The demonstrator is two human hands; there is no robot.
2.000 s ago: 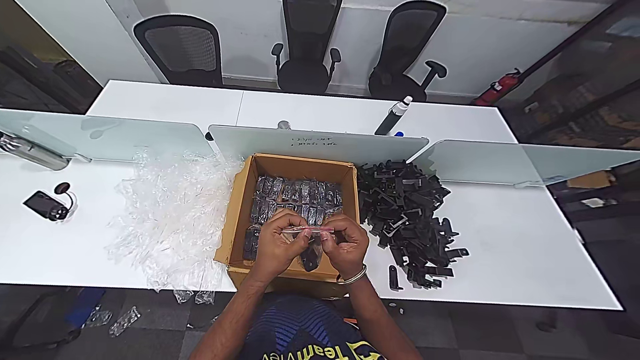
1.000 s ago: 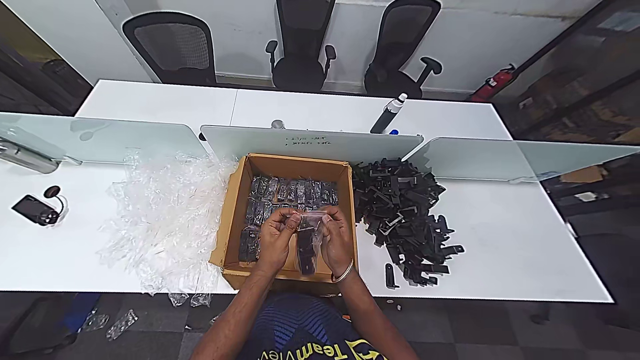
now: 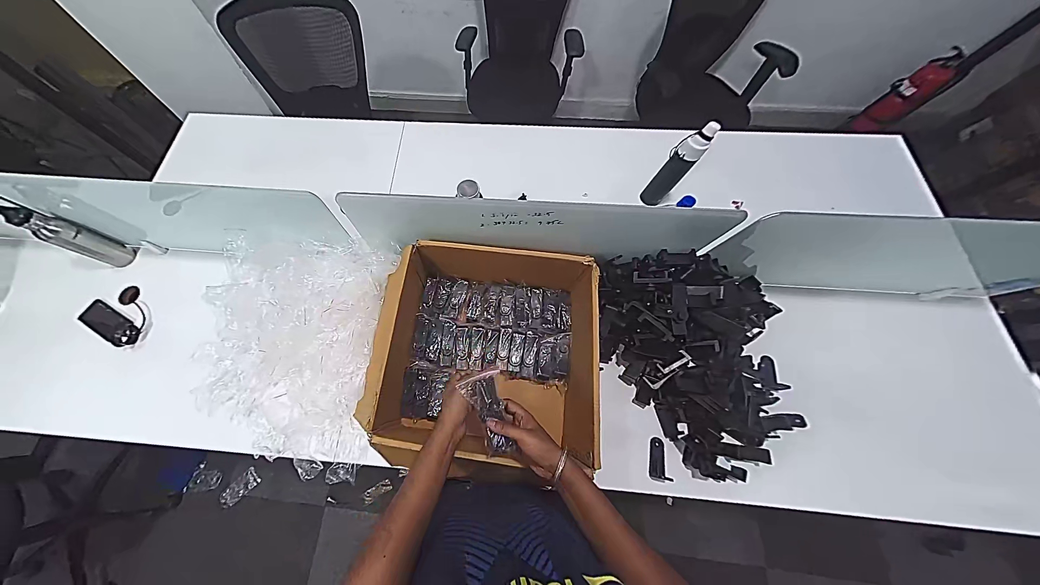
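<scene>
My right hand [image 3: 526, 435] holds a clear zip bag [image 3: 492, 410] with a black part inside, gripping its lower end over the open cardboard box [image 3: 591, 357]. Close to the bag's upper left edge is my left hand [image 3: 457, 406]; its fingers are partly hidden, so its hold is unclear. Bagged black parts [image 3: 491, 349] stand in rows inside the box, and the front row fills only the left side. Right of the box lies a heap of loose black plastic parts [image 3: 682, 325]. A pile of clear plastic bags [image 3: 288, 341] spreads over the table to the left.
Glass partitions [image 3: 455, 219] cross the white table [image 3: 877, 390] behind the box. A black device with a cable [image 3: 110, 322] and a metal bottle [image 3: 73, 236] are at left. Beyond the partition stands a black-and-white bottle [image 3: 678, 166]. Several bags [image 3: 241, 486] lie on the floor.
Both hands were together at the bag's top edge; now my right hand is lower, around the filled end. The bag has moved lower over the front of the box.
</scene>
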